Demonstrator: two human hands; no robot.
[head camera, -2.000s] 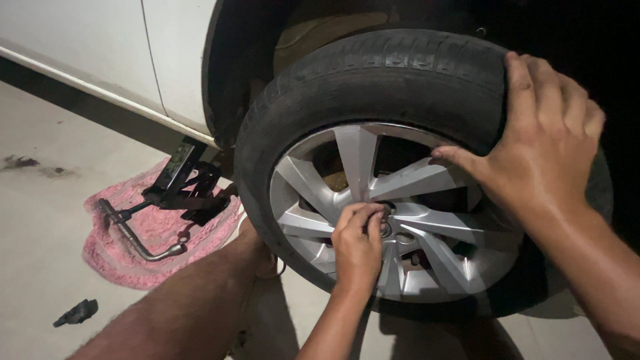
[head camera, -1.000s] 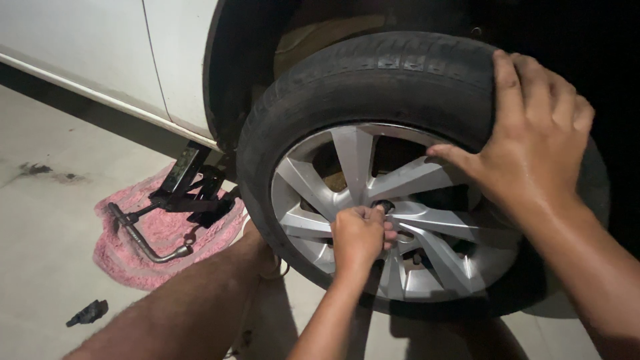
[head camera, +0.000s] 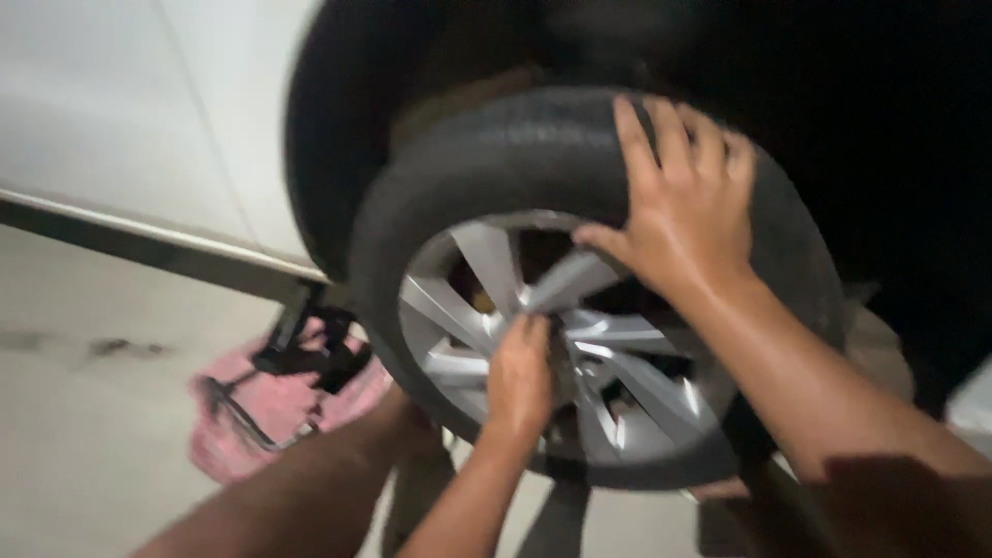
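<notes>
A car wheel with a black tire (head camera: 434, 194) and a silver alloy rim (head camera: 488, 256) stands in front of me, below the dark wheel arch. My right hand (head camera: 686, 201) lies spread over the upper right of the tire, its fingers on the tread and its thumb at the rim's edge. At the hub, my left hand (head camera: 523, 372) has its fingers bent against the wheel's center. Blur and the hand itself hide whether anything is between those fingers.
Left of the wheel, a dark car jack (head camera: 310, 349) stands under the sill of the white car body (head camera: 139, 116), on a pink cloth (head camera: 225, 453). An L-shaped lug wrench (head camera: 240, 418) lies on that cloth. My leg (head camera: 310, 480) is at the lower left, near the tire.
The wheel has turned and sits differently against the arch. My left hand remains near the hub, and my right hand stays on the tire. The view has shifted and blurred.
</notes>
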